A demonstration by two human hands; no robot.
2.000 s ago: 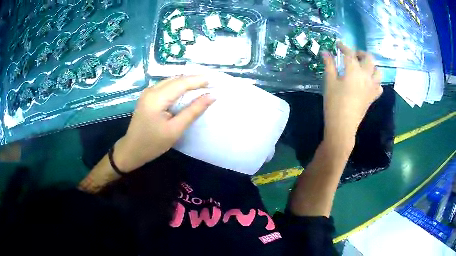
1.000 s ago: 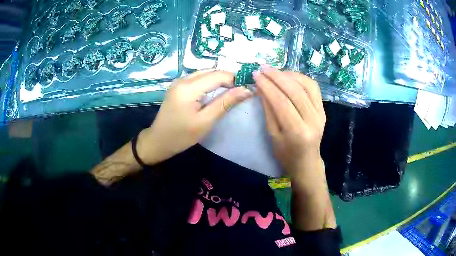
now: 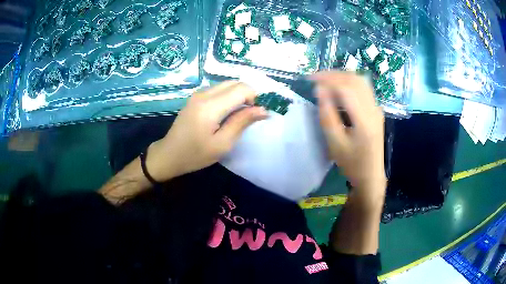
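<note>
A small dark-green circuit board [image 3: 273,103] is pinched between the thumb and fingers of my left hand [image 3: 208,125]. A white sheet [image 3: 280,152] lies under the board and my left fingertips, above my lap. My right hand [image 3: 352,119] is raised to the right of the board, apart from it, and is motion-blurred. A dark blurred patch shows at its fingertips; I cannot tell whether it is a held piece. The middle compartment tray [image 3: 324,52] holds boards with white squares [image 3: 251,34].
A round-pocket tray [image 3: 116,91] with board assemblies is at the left. Another compartment with loose boards [image 3: 384,89] is right of the middle. White sheets [image 3: 481,121] hang at the bench's right edge. A black bin [image 3: 424,166] stands below, and blue crates [image 3: 469,266] are lower right.
My right hand came from the right compartment to the board at my left fingertips, then moved off to the right. The board now sits in my left fingers, slightly lower and tilted.
</note>
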